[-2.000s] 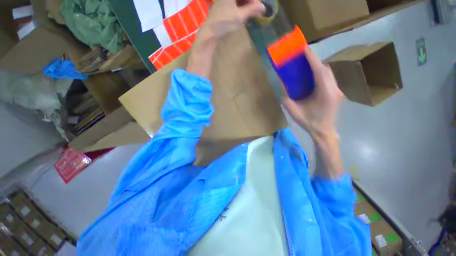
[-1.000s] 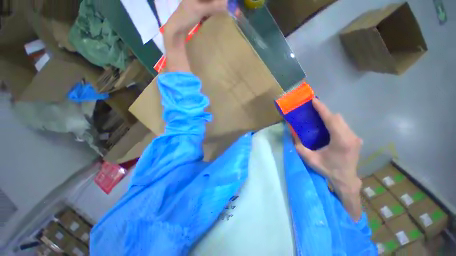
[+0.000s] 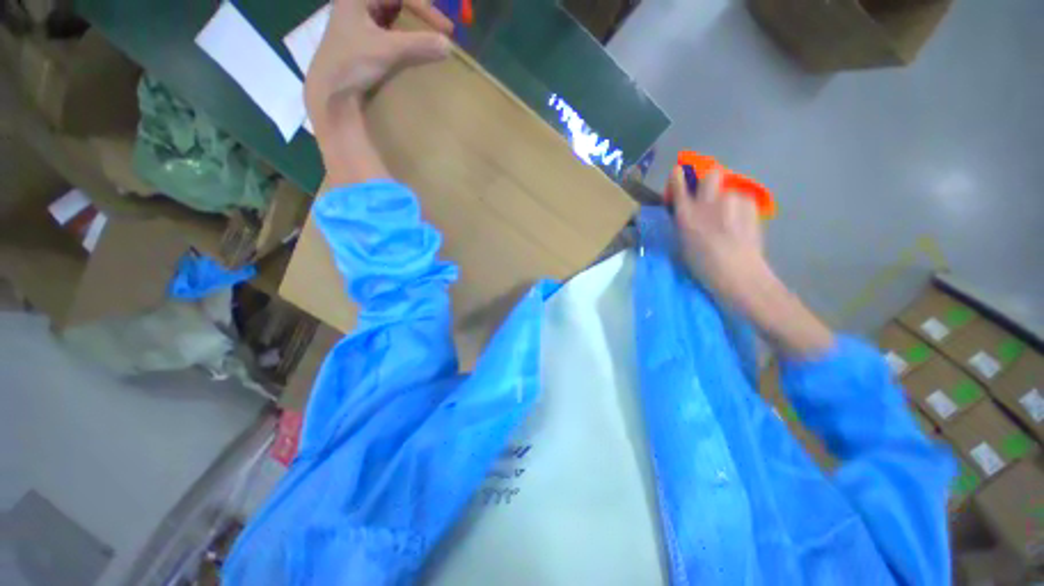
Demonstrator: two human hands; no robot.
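Note:
A plain brown carton (image 3: pixel 492 172) lies between my forearms, its near end against my body. My left hand (image 3: pixel 366 52) is at the carton's far left end near the top edge of the view, thumb and fingers at its edge. My right hand (image 3: pixel 724 235) holds the tape dispenser (image 3: pixel 733 183), whose orange part shows just beyond the carton's near right corner. The dispenser's body is mostly hidden by my fingers. Clear packing tape (image 3: pixel 590 137) shows as white glare along the carton's right edge.
Dark green table (image 3: pixel 544 57) under the carton, with white paper (image 3: pixel 252 71) on it. Green plastic (image 3: pixel 195 155) and scrap cardboard lie to the left, with a blue cloth-like piece (image 3: pixel 208 276). An open carton (image 3: pixel 847 29) stands at the upper right, green-labelled cartons (image 3: pixel 967 389) at the lower right.
The carton has turned and shifted left. My left hand has moved left with it. My right hand has turned the dispenser and moved it slightly up at the near corner. The orange labels are no longer visible.

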